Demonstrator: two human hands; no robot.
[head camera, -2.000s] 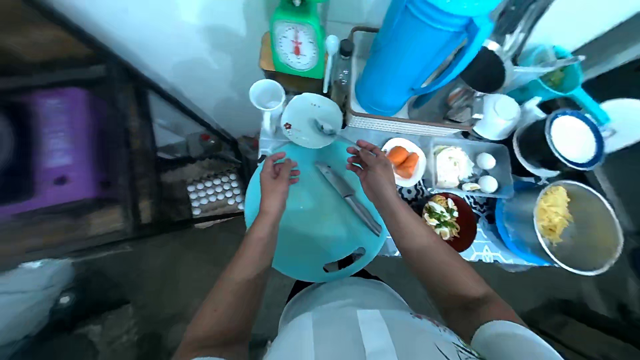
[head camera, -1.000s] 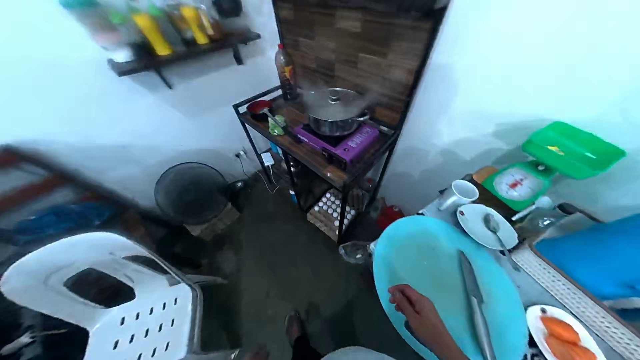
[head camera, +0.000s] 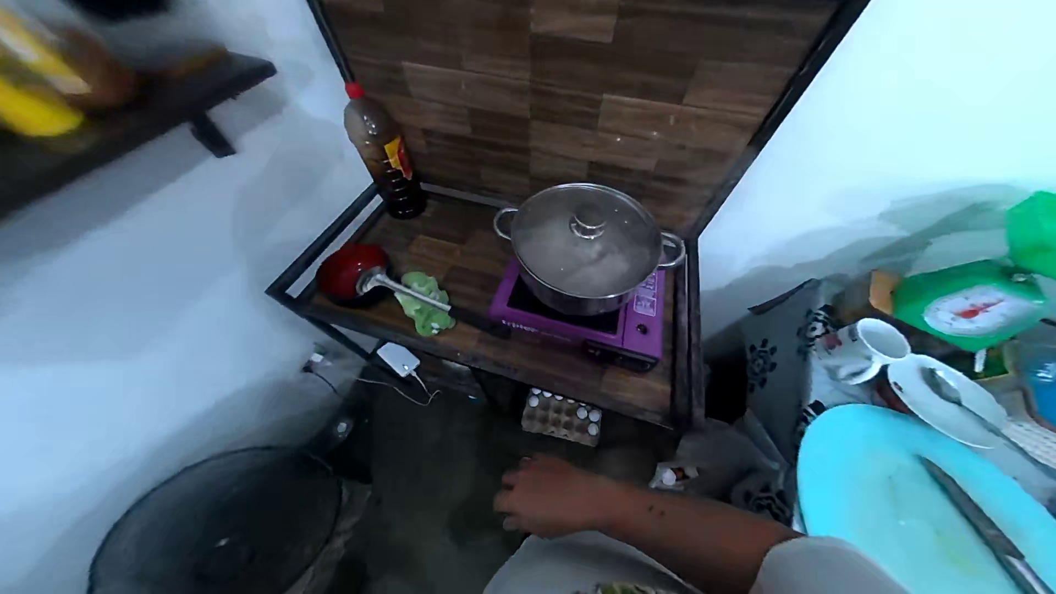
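My right hand (head camera: 549, 497) is low in the middle, over the floor, fingers loosely bent and nothing visible in them. My left hand is out of view. Ahead, a lidded steel pot (head camera: 586, 247) sits on a purple portable stove (head camera: 577, 322); the glass lid looks misted. To its left, a ladle (head camera: 404, 290) rests across a red bowl (head camera: 351, 268) and a green cloth or leaf-like item (head camera: 425, 305). At right, a knife (head camera: 978, 516) lies on a turquoise cutting board (head camera: 883, 487). A bit of greenish stuff shows at the bottom edge, too cut off to identify.
A bottle of dark liquid (head camera: 384, 157) stands at the back of the wooden stand (head camera: 462, 239). An egg tray (head camera: 563, 417) sits below. At right are a white mug (head camera: 866, 346), a plate with a spoon (head camera: 940, 396) and a green scale (head camera: 973, 305). A black round tub (head camera: 219, 528) stands lower left.
The view has swung from the cutting board to the stove. Two seconds ago both hands were over the board; now only my right hand shows, away from it. The knife remains on the board.
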